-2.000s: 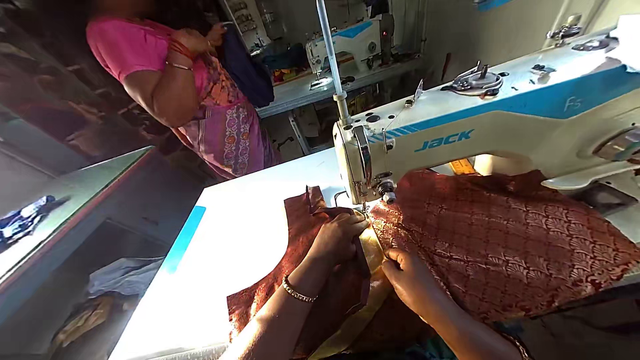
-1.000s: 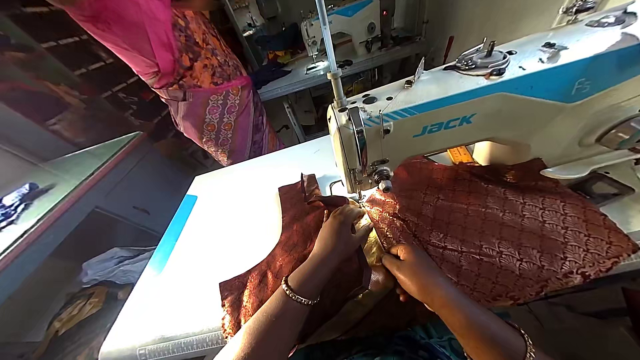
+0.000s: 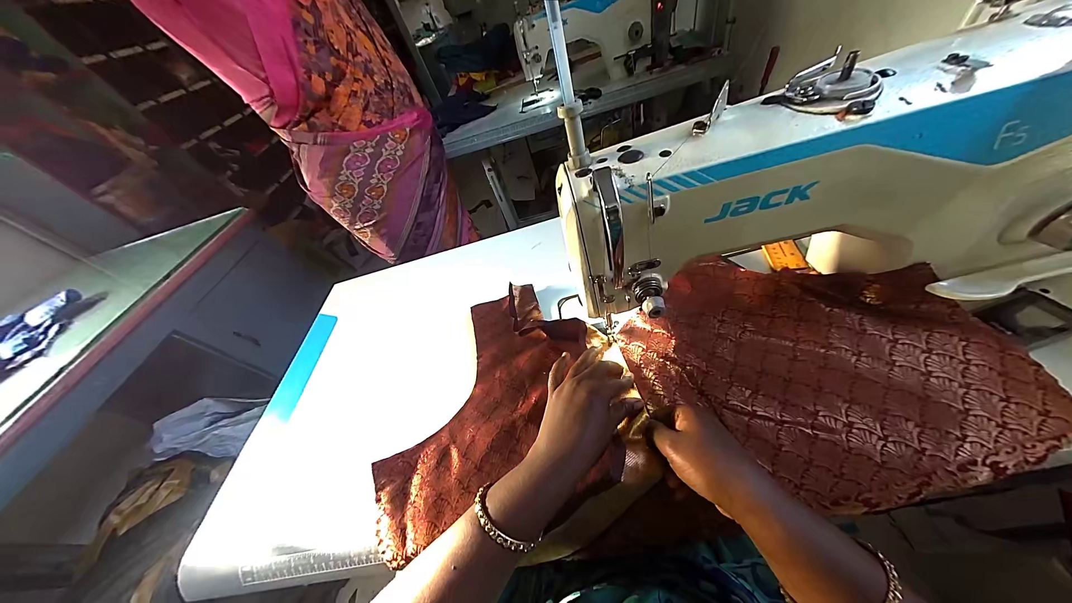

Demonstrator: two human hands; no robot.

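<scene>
A Jack sewing machine [image 3: 779,184] stands over the white table, its needle and presser foot [image 3: 610,325] down at the seam area of a maroon brocade fabric [image 3: 846,385]. The cloth spreads under the machine arm on the right and across the table on the left. A gold fabric strip [image 3: 630,385] runs from the foot toward me. My left hand [image 3: 582,406] lies with fingers spread on cloth and strip, just in front of the foot. My right hand [image 3: 691,448] pinches the strip and fabric edge nearer to me; its fingertips are partly hidden.
A person in a pink and orange patterned garment [image 3: 368,159] stands beyond the table. Another sewing machine [image 3: 586,42] is behind. A glass-topped counter [image 3: 126,285] stands at the left, with crumpled cloth [image 3: 205,427] below. A printed ruler scale [image 3: 310,563] lines the near table edge.
The standing person has moved nearer, and the hands seen at chest height two seconds ago are out of view. My hands stay close to the needle on the cloth.
</scene>
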